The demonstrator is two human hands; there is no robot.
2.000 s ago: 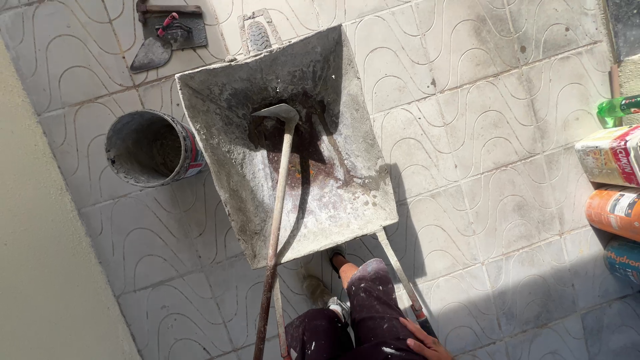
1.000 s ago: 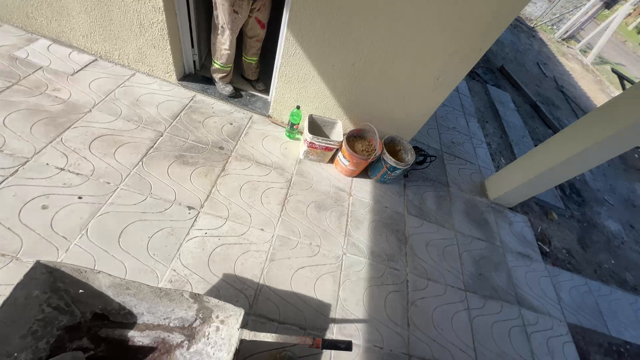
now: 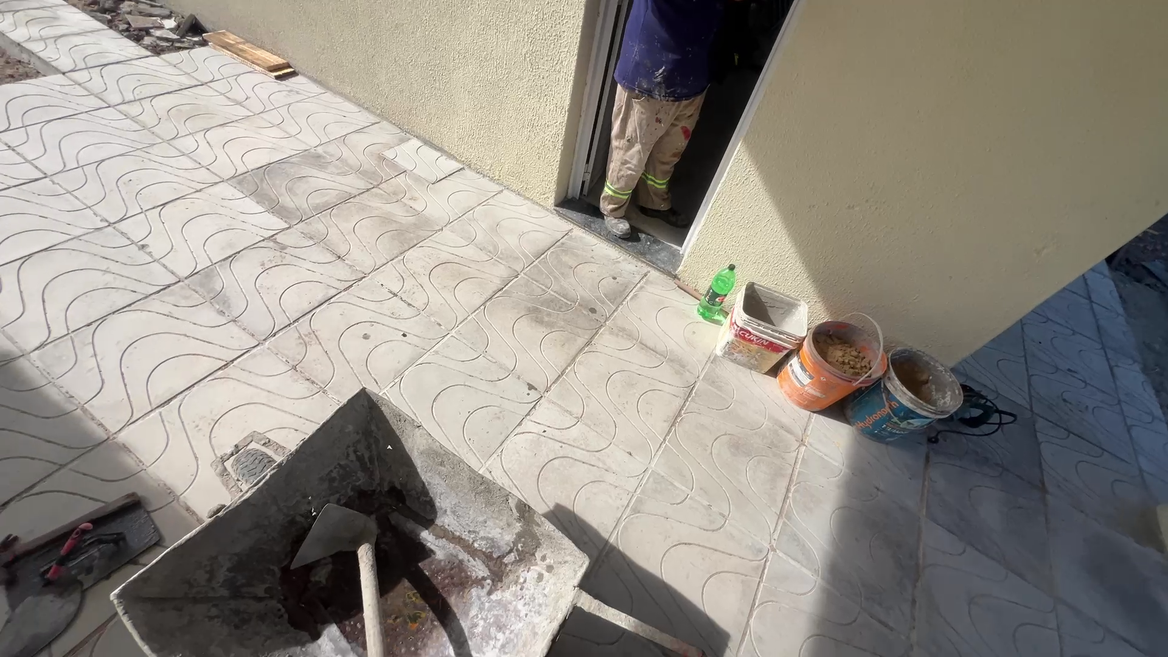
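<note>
Neither of my hands shows in the head view now. A mortar-crusted wheelbarrow tray (image 3: 493,520) fills the lower left of the view, with a hoe (image 3: 338,536) resting in it, its metal blade on the dark wet residue and its wooden handle running out of the bottom edge. One wheelbarrow handle (image 3: 630,624) reaches to the lower right. On the paving at the far left lie a plastering float (image 3: 119,538) and a trowel (image 3: 41,619), with a red grip (image 3: 68,550) among them.
By the wall (image 3: 876,182) stand a green bottle (image 3: 717,294), a white square bucket (image 3: 757,342), an orange bucket of sandy material (image 3: 826,370) and a blue bucket (image 3: 899,401) beside a black cable (image 3: 981,412). A person (image 3: 657,119) stands in the doorway. Boards (image 3: 248,53) lie farther off.
The view has swung up from the wheelbarrow to the doorway and wall. Two seconds ago a hand showed by my thigh near the wheelbarrow handle; it is out of view now.
</note>
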